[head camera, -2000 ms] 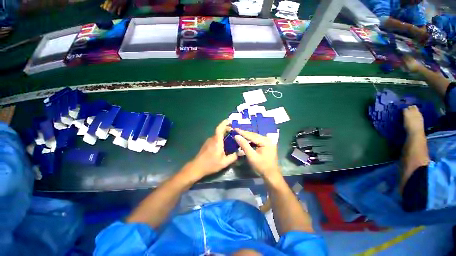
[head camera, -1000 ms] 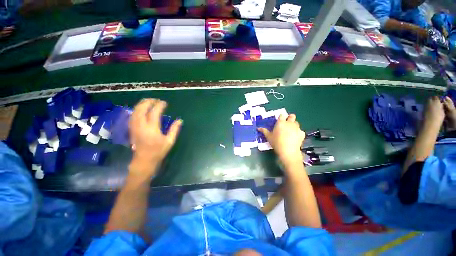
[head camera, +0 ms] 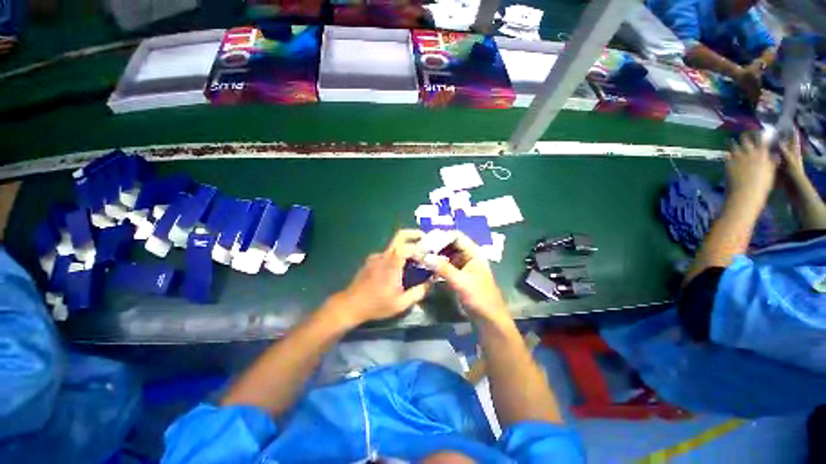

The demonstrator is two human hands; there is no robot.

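My left hand and my right hand meet near the bench's front edge, both holding one small blue carton with a white flap at its top. The fingers cover much of it. Flat blue and white carton blanks lie just beyond my hands, with white cards beside them. Black accessories lie in a cluster right of my right hand. Small blue cartons are piled at the left, several showing white open ends.
A raised pale edge divides the bench from the conveyor with white box trays and colourful printed boxes. A slanted post stands at its edge. A neighbour's arms are above a dark blue pile at the right.
My hands parted, the left over the carton pile and the right at the blanks, then came together on a carton. Another carton lies at the pile's front. The conveyor boxes moved right.
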